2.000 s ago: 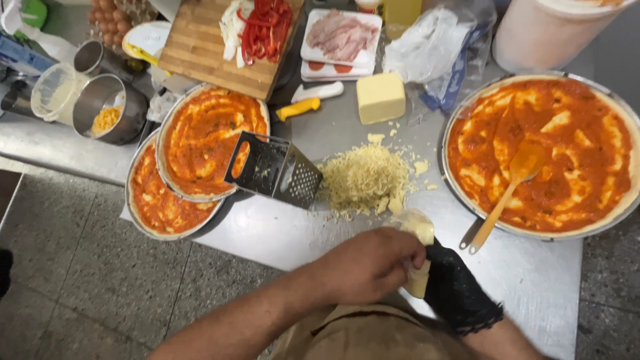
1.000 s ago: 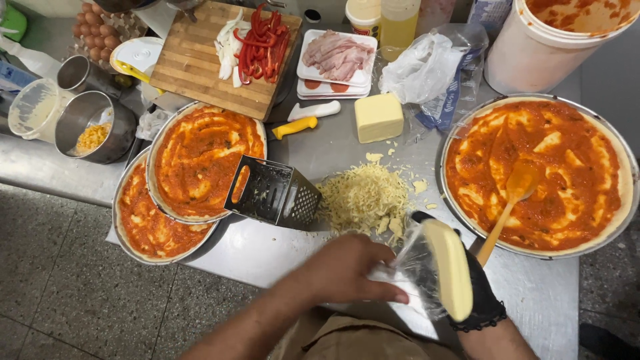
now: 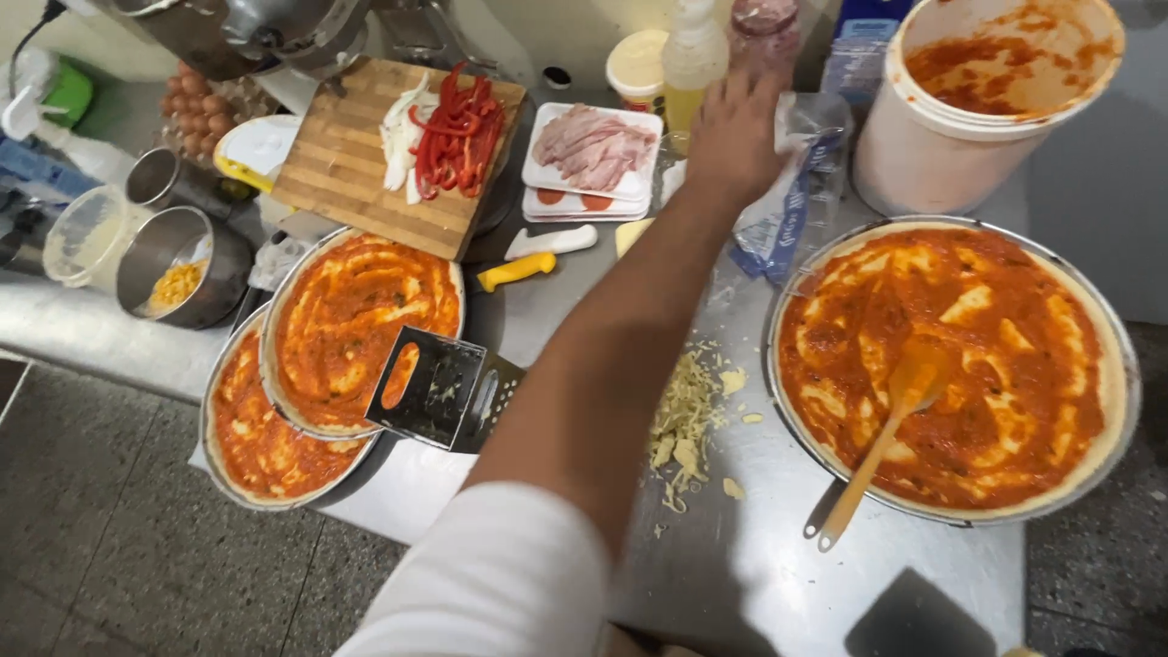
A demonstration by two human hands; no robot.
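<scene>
My bare left hand (image 3: 739, 137) reaches to the back of the steel table, over crumpled clear plastic packaging (image 3: 808, 182) and in front of an oil bottle. Its palm is hidden, so I cannot tell whether it holds anything. The forearm mostly covers a butter-coloured cheese block (image 3: 631, 235) and part of the grated cheese (image 3: 684, 411). A metal box grater (image 3: 438, 388) lies on its side, partly over a sauced pizza base (image 3: 365, 328). On the right, a wooden spoon (image 3: 890, 411) rests in a larger sauced base (image 3: 1013, 365). My gloved right hand is out of view.
A cutting board (image 3: 347, 155) holds sliced red pepper and white strips. Beside it are trays of sliced meat (image 3: 593, 151) and a yellow-handled knife (image 3: 516, 272). A sauce-stained bucket (image 3: 949, 155) stands at the back right. Metal bowls (image 3: 182, 265) and eggs (image 3: 196, 109) are at the left.
My left hand has moved from the front edge, where it was at the plastic-wrapped cheese piece, to the back of the table. My gloved right hand and that cheese piece have left the view.
</scene>
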